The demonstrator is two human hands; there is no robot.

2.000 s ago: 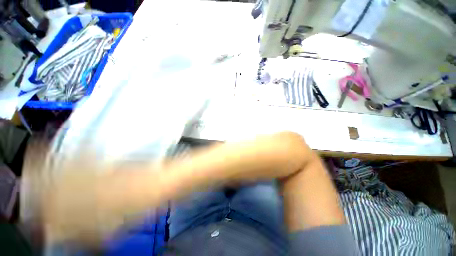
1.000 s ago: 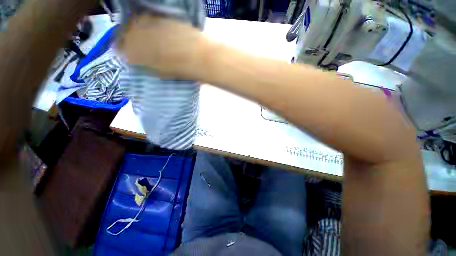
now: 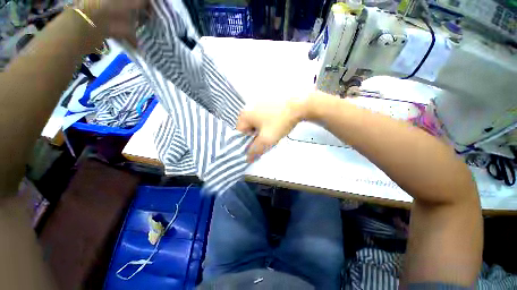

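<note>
A grey-and-white striped garment (image 3: 195,122) hangs between my two hands, over the left part of the white machine table (image 3: 272,62) and its front edge. My left hand (image 3: 116,20) is at the upper left, dark and partly hidden by the cloth, and holds the garment's upper end. My right hand (image 3: 269,127) grips the garment's right side above the table. The lower end of the cloth is slightly blurred and hangs over the wooden edge.
The sewing machine head (image 3: 385,45) stands at the right. Pink-handled scissors (image 3: 425,119) and black-handled scissors (image 3: 501,169) lie right of it. A blue basket (image 3: 105,129) of striped cloth is at the left. A blue padded seat (image 3: 176,249) and striped pile (image 3: 377,266) are below.
The garment was swept from the lower left up over the table. Since one second ago it has opened out, and my right hand has moved right and down with its side.
</note>
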